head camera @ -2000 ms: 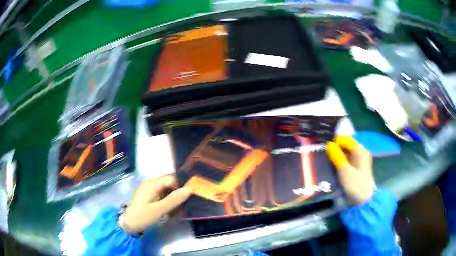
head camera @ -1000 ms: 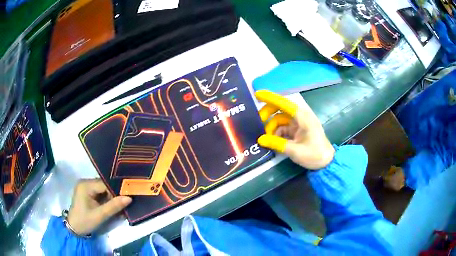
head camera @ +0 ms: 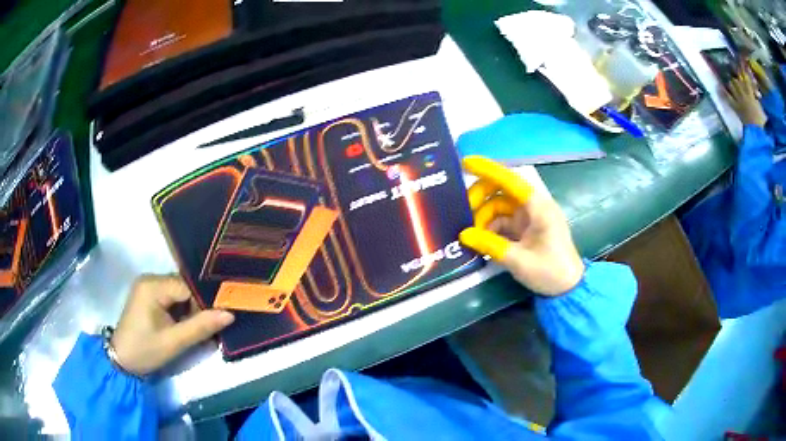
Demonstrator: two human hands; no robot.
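A tablet with a printed screen film on its face lies on the white work mat, its lettering upside down to me. My left hand holds its lower left corner, thumb on top. My right hand is at its right edge, with yellow finger cots on the fingertips. The fingers are curled around that edge, and the lower fingertip touches or nearly touches it. The underside of the tablet is hidden.
Black foam trays with an orange-backed tablet stand behind. A dark pointed blade lies before them. A blue scraper and white cloth are right. Bagged film is left. Another person's hand shows far right.
The tablet with the film was tilted up in both hands and now lies lower on the mat. My view has turned toward the right and down. My grip looks much the same as a second ago.
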